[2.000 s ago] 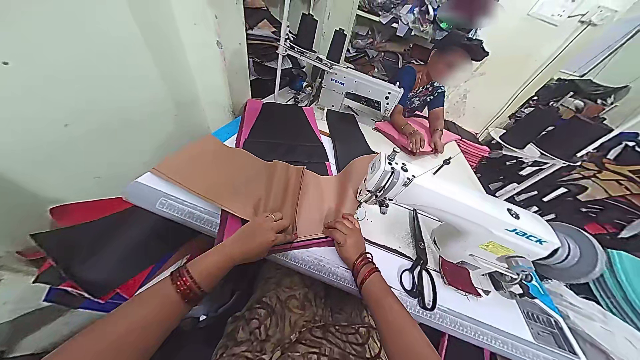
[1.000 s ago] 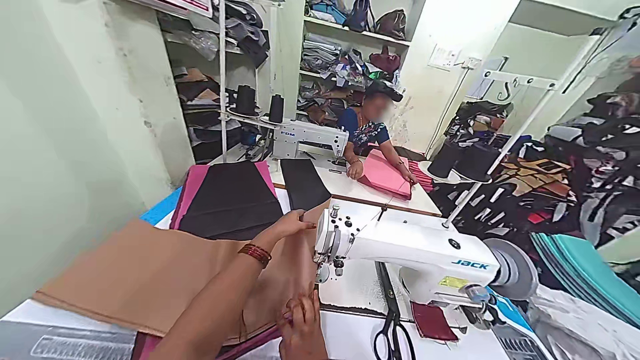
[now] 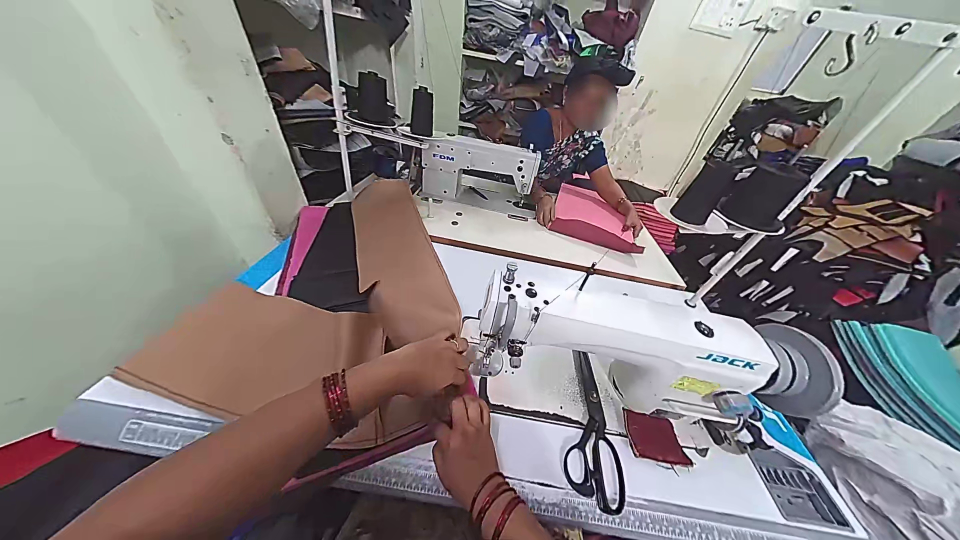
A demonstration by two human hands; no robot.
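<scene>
A large tan fabric piece [image 3: 255, 345] lies over the left of the machine table, with another tan part [image 3: 405, 262] reaching back over black and magenta pieces. My left hand [image 3: 431, 365] pinches the tan fabric just left of the needle area of a white Jack sewing machine [image 3: 645, 322]. Close below it, my right hand [image 3: 466, 435] grips the near edge of the layers, where magenta fabric [image 3: 375, 454] shows. The fingertips and the seam between them are partly hidden. Black-handled scissors [image 3: 595, 450] lie right of my right hand, near a dark red fabric scrap [image 3: 657, 439].
Across the table a co-worker holds pink fabric [image 3: 589, 214] beside a second sewing machine [image 3: 480, 169]. Black thread cones [image 3: 757, 195] stand on a rack at the right. Teal sheets [image 3: 900, 367] are stacked beyond the handwheel. A measuring scale [image 3: 547, 495] runs along the front edge.
The tan fabric has been turned, and one part now extends back over the black pieces. My left hand has come down from beside the machine head toward my right hand. The view has shifted.
</scene>
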